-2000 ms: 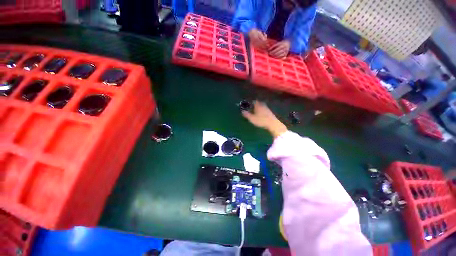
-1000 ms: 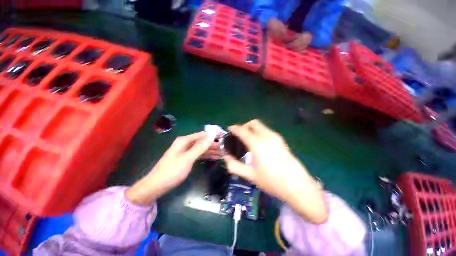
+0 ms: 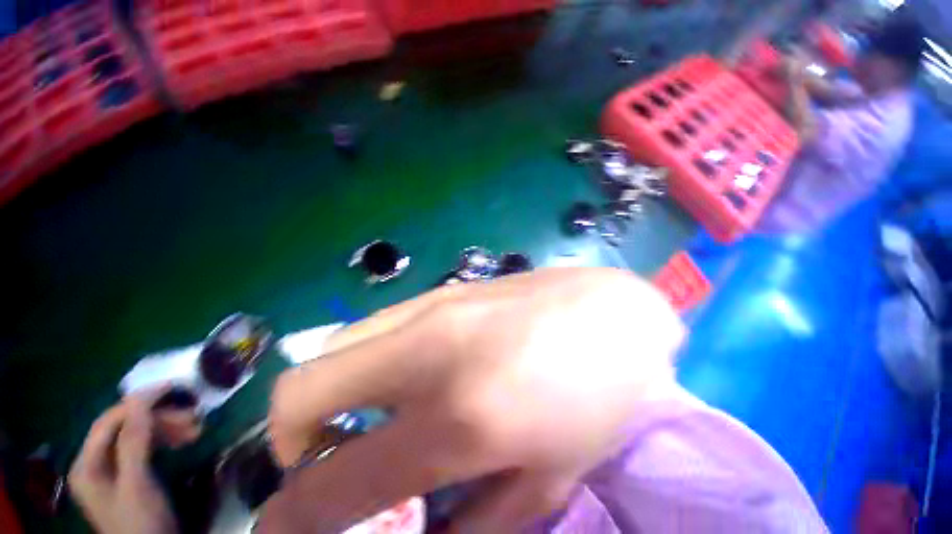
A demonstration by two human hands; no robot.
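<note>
My right hand (image 3: 470, 396) is large and blurred in the lower middle, its fingers curled down towards the left. Its fingertips are near a dark, shiny shape (image 3: 248, 469); whether they grip it is unclear. My left hand (image 3: 120, 469) is at the lower left edge, its fingertips at a small dark disc (image 3: 175, 398) by the white paper (image 3: 162, 370); a grip cannot be made out. A round housing with a silver rim and yellow spot (image 3: 234, 349) lies on the paper. A red-pink surface (image 3: 397, 517) shows below my right hand. The test fixture is mostly hidden.
A loose black disc (image 3: 383, 261) lies on the green bench. Loose cased parts (image 3: 621, 188) are piled beside a red tray (image 3: 699, 141) at the right. More red trays (image 3: 261, 42) stand at the upper left. A person in pink sits at the upper right, above blue floor.
The view has swung to the right, bringing the right-hand tray and person nearer the middle. My hands, earlier together at a disc over the fixture, are now apart, the right one closer to the camera.
</note>
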